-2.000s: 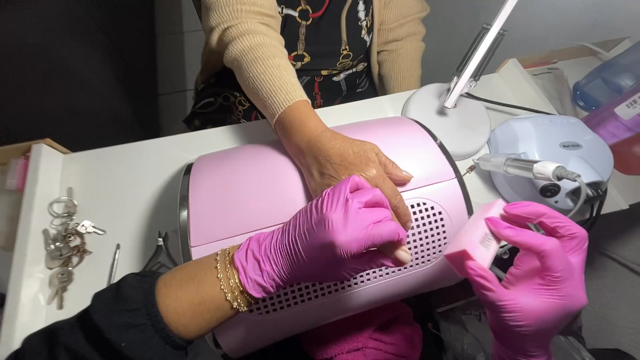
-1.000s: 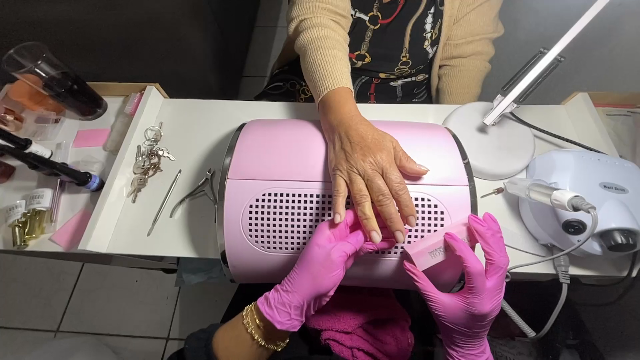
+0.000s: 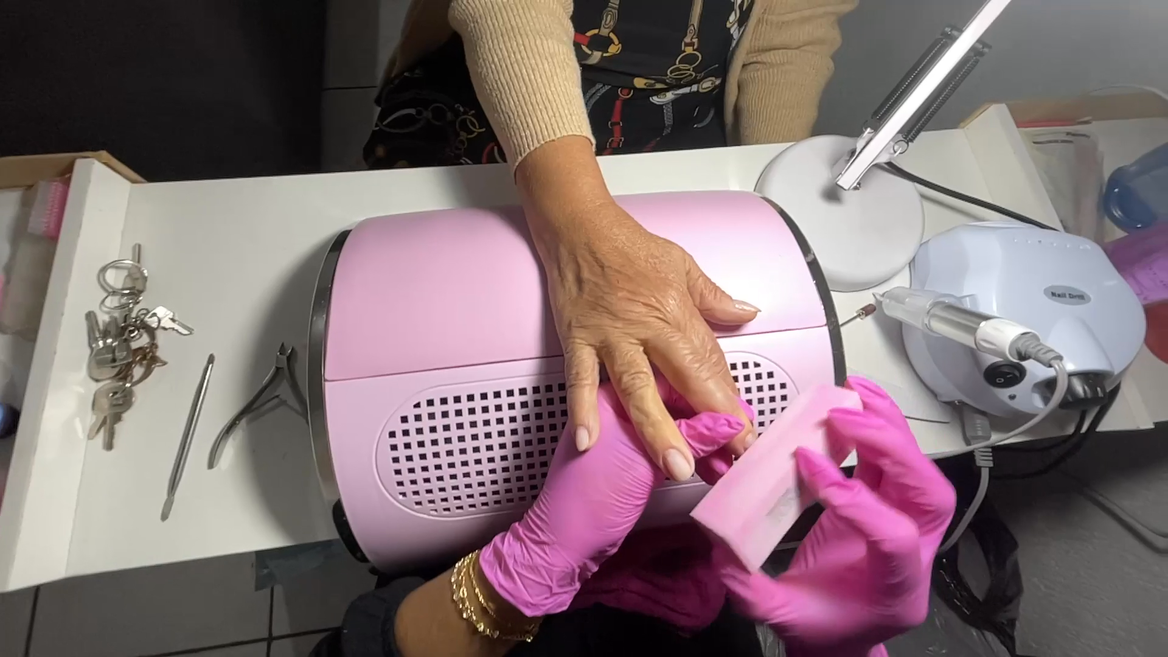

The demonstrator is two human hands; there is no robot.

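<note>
Another person's hand [image 3: 630, 292] lies palm down, fingers spread, over a pink nail dust collector [image 3: 438, 292] with a perforated grille. My left hand [image 3: 602, 484], in a pink glove and with gold bracelets at the wrist, reaches under that hand's fingers and grips the index finger between thumb and fingers. In my right hand [image 3: 867, 520], also gloved in pink, is a pink nail buffer block [image 3: 776, 474], tilted, its upper left edge close to the tip of the held finger. Whether the block touches the nail cannot be told.
A keyring with keys [image 3: 119, 347], a metal cuticle pusher [image 3: 189, 438] and cuticle nippers [image 3: 265, 401] lie left of the collector on the white table [image 3: 228, 219]. At right stand a round lamp base [image 3: 844, 214] and a nail drill unit [image 3: 1022, 310] with its handpiece [image 3: 958, 324] and cables.
Since one second ago, my right hand has turned the buffer block to a steeper slant beside the held finger. Two seconds ago the other person's hand was bunched under my left hand; now its fingers are spread.
</note>
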